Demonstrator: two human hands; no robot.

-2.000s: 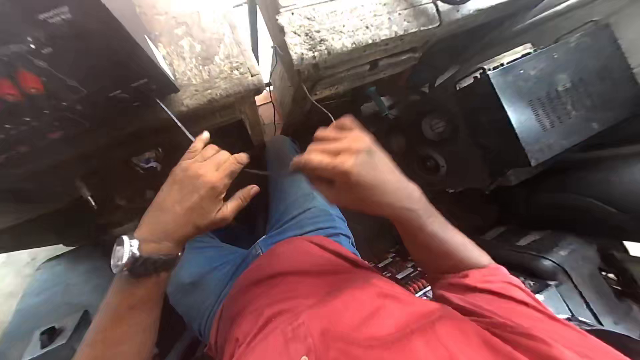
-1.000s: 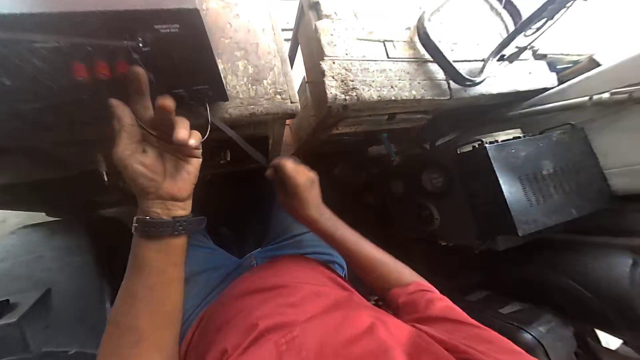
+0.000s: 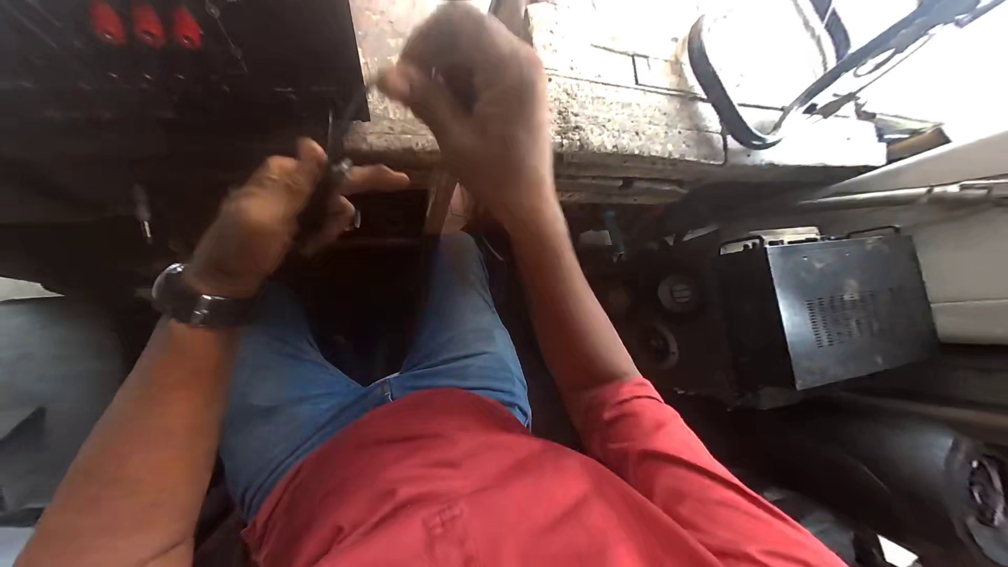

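Note:
My left hand (image 3: 276,209), with a wristwatch on its wrist, is just below the front edge of a black electronic unit (image 3: 268,55) with red knobs or terminals. A thin dark tool or cable (image 3: 335,146) runs up from between its thumb and fingers toward the unit; its kind is too blurred to tell. Right of the unit, my right hand (image 3: 480,102) is raised over the worn wooden bench, its fingers curled and blurred by motion. Whether it holds anything cannot be seen.
The worn wooden bench (image 3: 630,118) spans the top, with a bent black strip (image 3: 720,98) on it. A black metal case with vent slots (image 3: 850,299) stands at the right, beside round speaker-like parts (image 3: 677,293). My knees are under the bench.
My left hand has turned from palm-up fingers before the unit to a closed grasp below its edge. My right hand has moved up over the bench.

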